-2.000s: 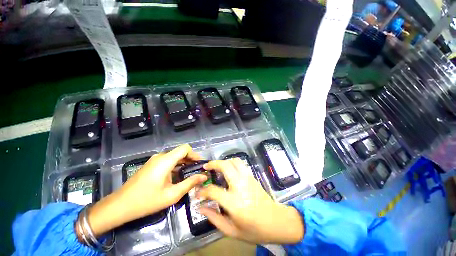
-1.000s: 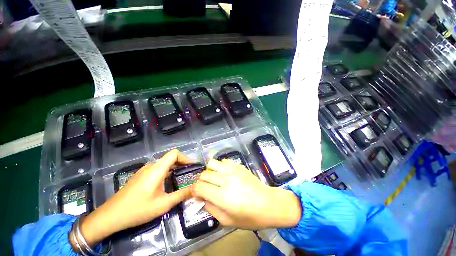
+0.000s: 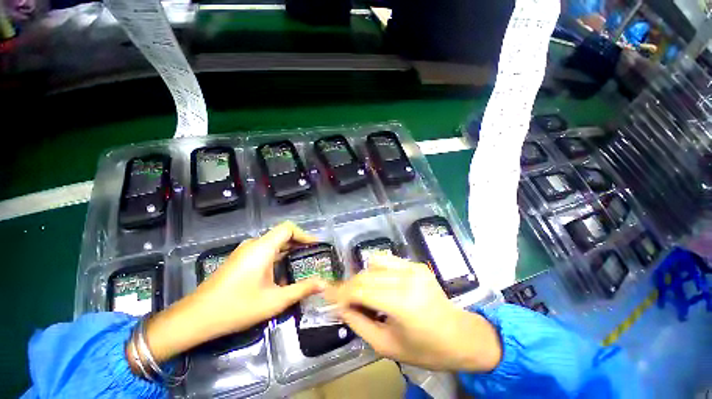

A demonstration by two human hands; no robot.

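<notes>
A black device (image 3: 322, 337) with green circuit showing lies in the front row of a clear blister tray (image 3: 234, 376). My left hand (image 3: 234, 292) holds it from the left, index finger at its top edge and thumb across the recess. My right hand (image 3: 418, 312) is at its right, fingers curled and fingertips at the recess edge. A pale patch shows in the recess below the fingertips; whether the fingers pinch a label is unclear. A device at the front right (image 3: 446, 253) bears a white label. Several devices in the back row (image 3: 215, 179) have open recesses.
A printed label strip hangs at the left (image 3: 176, 78), and a wide white strip hangs at the right (image 3: 500, 148). More devices in clear trays (image 3: 589, 226) are at the right, beside stacked trays (image 3: 671, 140). Dark bins (image 3: 468, 39) stand behind the green bench (image 3: 328, 111).
The right hand's fingers have drawn back to the right, uncovering more of the recess. The left hand stays around the device. The view has shifted slightly, with the tray lying further right in it.
</notes>
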